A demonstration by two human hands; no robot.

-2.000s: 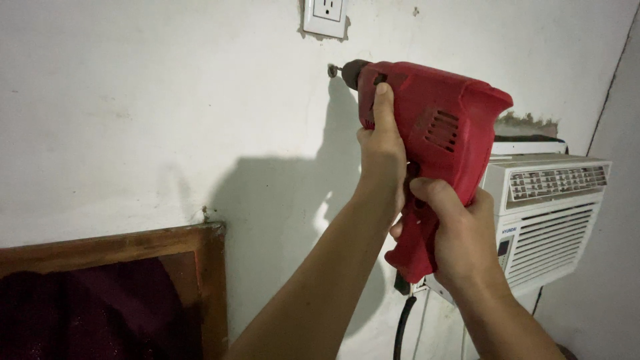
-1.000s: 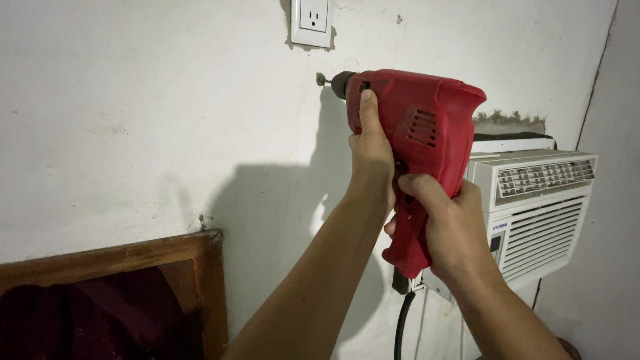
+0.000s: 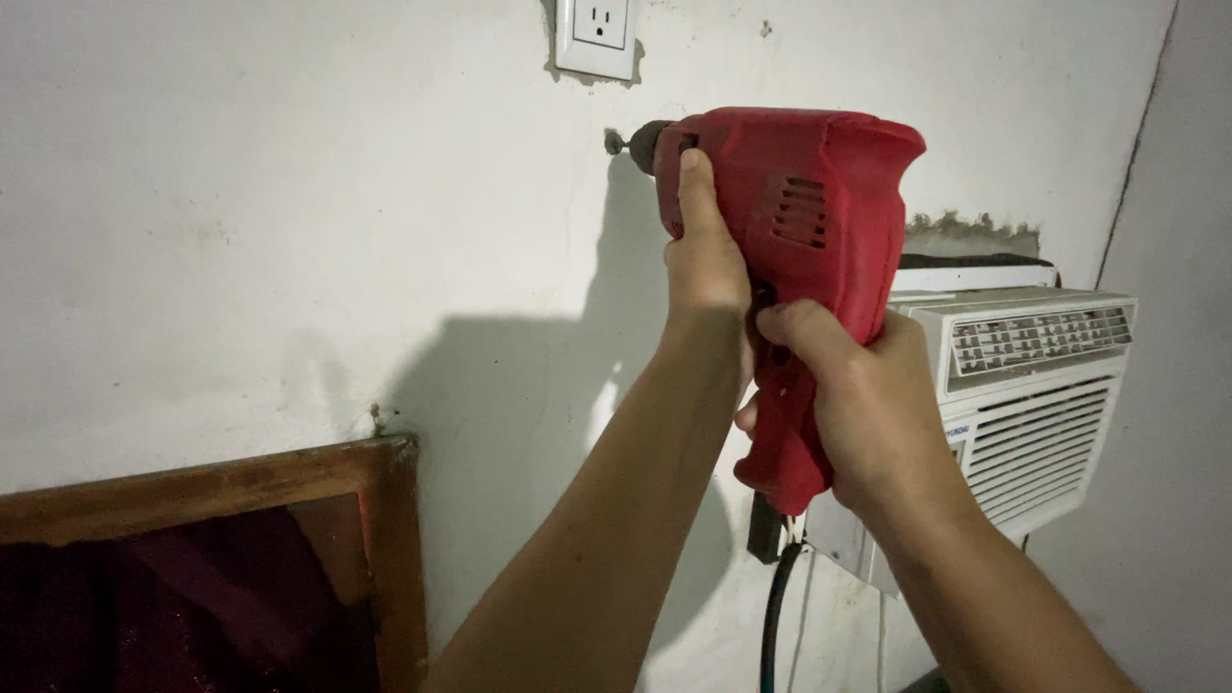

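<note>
A red corded power drill is held level against the pale wall, its dark chuck pointing left. The bit meets the wall at a small hole with a rough dark rim, just below an electrical outlet. My right hand grips the pistol handle, with the thumb on its near side. My left hand supports the front of the drill body, thumb raised along the side behind the chuck; its other fingers are mostly hidden. A black cord hangs from the handle.
A white window-type air conditioner juts from the wall at the right, close behind my right hand. At the lower left stands a wooden frame with dark purple cloth inside it. Thin cables run down the wall below the drill.
Both hands have kept their hold on the drill, and its bit has stayed at the same spot on the wall. The view has shifted slightly.
</note>
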